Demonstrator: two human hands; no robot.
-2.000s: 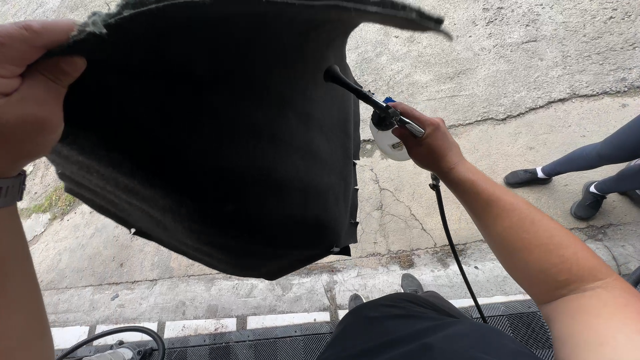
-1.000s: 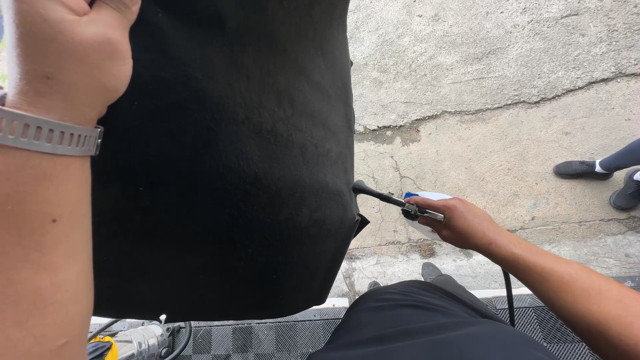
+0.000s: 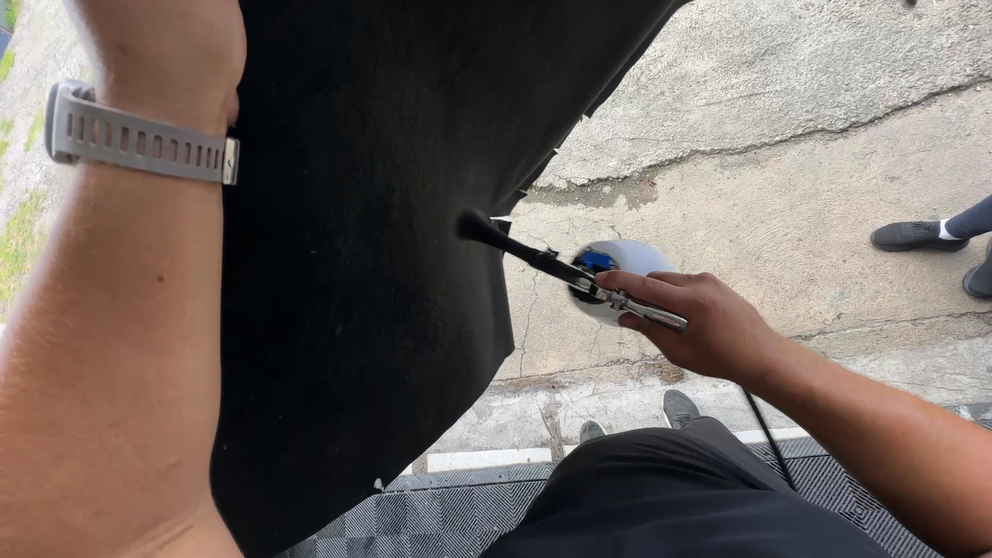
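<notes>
A large black sheet of carpet-like or rubbery material (image 3: 356,271) hangs down across the left and middle of the view. My left hand (image 3: 174,46) is raised at the top left against its edge; the fingers are out of sight, so the grip is hidden. A watch with a grey perforated strap (image 3: 147,139) is on that wrist. My right hand (image 3: 697,318) is shut on an air-fed cleaning gun (image 3: 597,287) with a white cup and a metal lever. Its black flared nozzle (image 3: 480,229) points left at the sheet, close to the right edge; contact cannot be told.
A black air hose (image 3: 767,438) runs down below my right hand. Cracked concrete (image 3: 736,201) lies beyond, with another person's black shoe (image 3: 918,235) at the right. My own shoes (image 3: 680,407) stand near the edge of grey textured floor tiles (image 3: 449,515).
The black sheet has turned and now hangs slanted. My left forearm fills more of the left side. The nozzle, beside the sheet's right edge a second ago, is now in front of the sheet.
</notes>
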